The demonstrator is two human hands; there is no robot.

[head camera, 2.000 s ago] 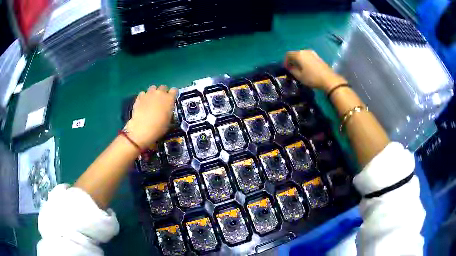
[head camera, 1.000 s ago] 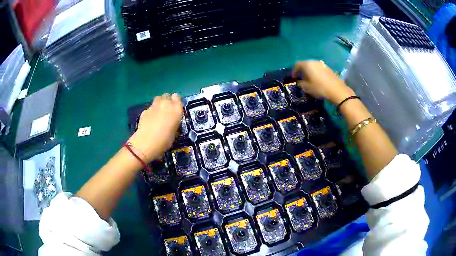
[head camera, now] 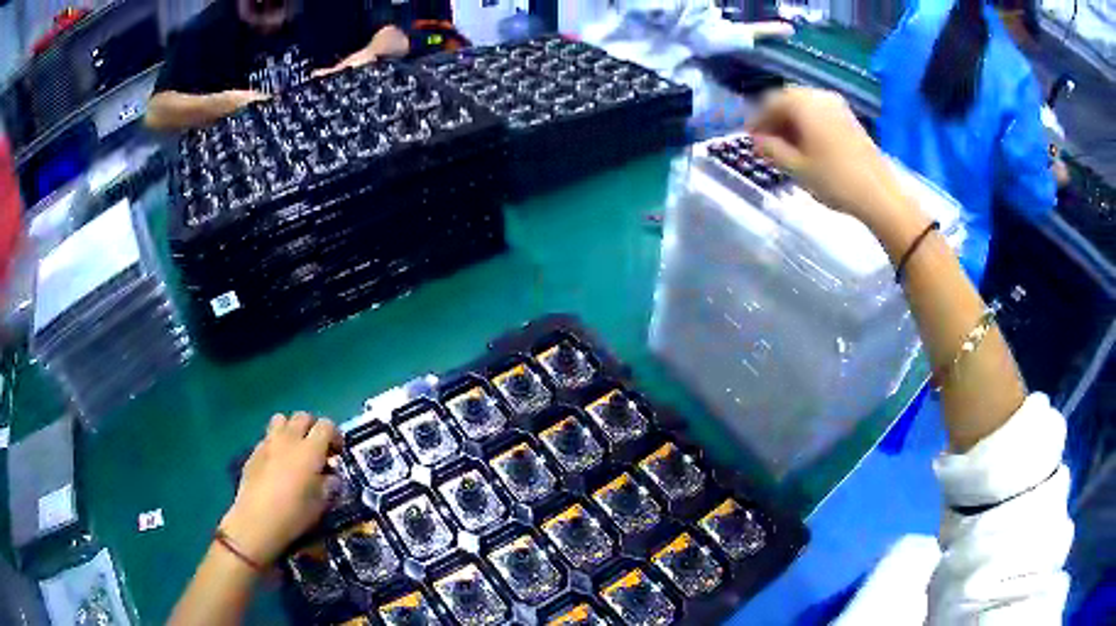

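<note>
A black tray with rows of circuit board modules lies in front of me; its bottom is cut off by the picture's edge. Each module has a dark round centre, and many show an orange strip. My left hand is at the tray's upper left corner, its fingertips over a pocket; what they hold is hidden. My right hand is raised over the clear tray stack, just above small dark parts in its top tray. Its fingers are curled and blurred, so I cannot tell whether they hold anything.
Stacked black trays stand across the bench, with another pile beside them. Clear packs, a grey flat pack and a parts bag are at left. A person in black sits opposite; one in blue is at right.
The view has tilted up, showing more of the far bench and people. My right hand has moved from the tray's upper right corner to above the clear stack. My left hand stays at the upper left corner.
</note>
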